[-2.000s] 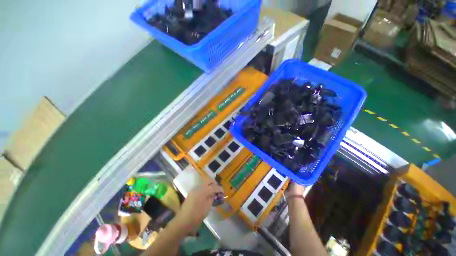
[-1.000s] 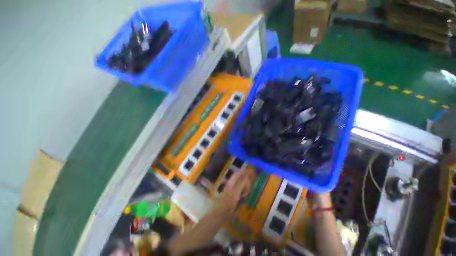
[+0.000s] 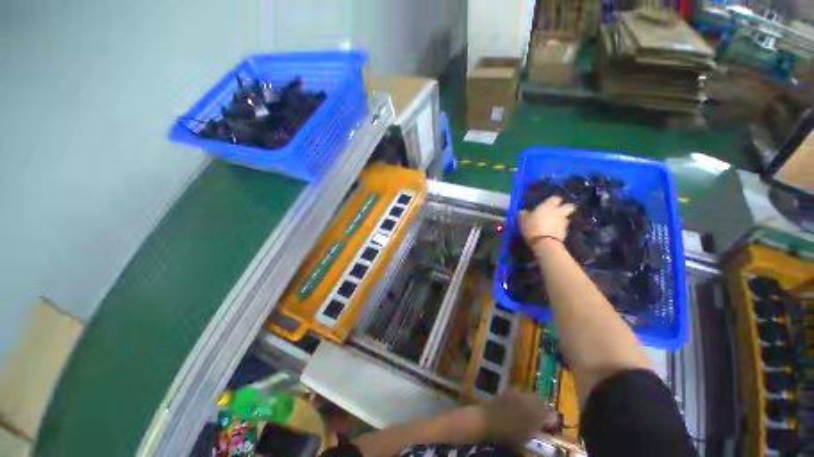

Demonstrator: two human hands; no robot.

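A blue plastic basket (image 3: 676, 268) heaped with black power adapters (image 3: 607, 236) sits over an orange tray (image 3: 491, 353) with white socket rows. My right hand (image 3: 546, 219) is inside the basket at its left side, on the adapters; its fingertips are among them and any grip is unclear. My left hand (image 3: 518, 418) is blurred, low at the near end of the orange tray, left of my right forearm. Whether it holds anything cannot be seen. The basket hides the far part of this tray.
Another orange tray (image 3: 284, 323) lies at left, with open conveyor frame (image 3: 437, 308) between the trays. A second blue basket (image 3: 308, 161) stands on the green ledge (image 3: 170, 241). A loaded orange tray (image 3: 745, 357) is at far right. A green bottle (image 3: 263, 404) stands at lower left.
The basket and the tray under it have shifted right, away from the left tray, opening a gap. My right hand has moved from the basket's near edge into it. My left hand has moved right. The view has shifted.
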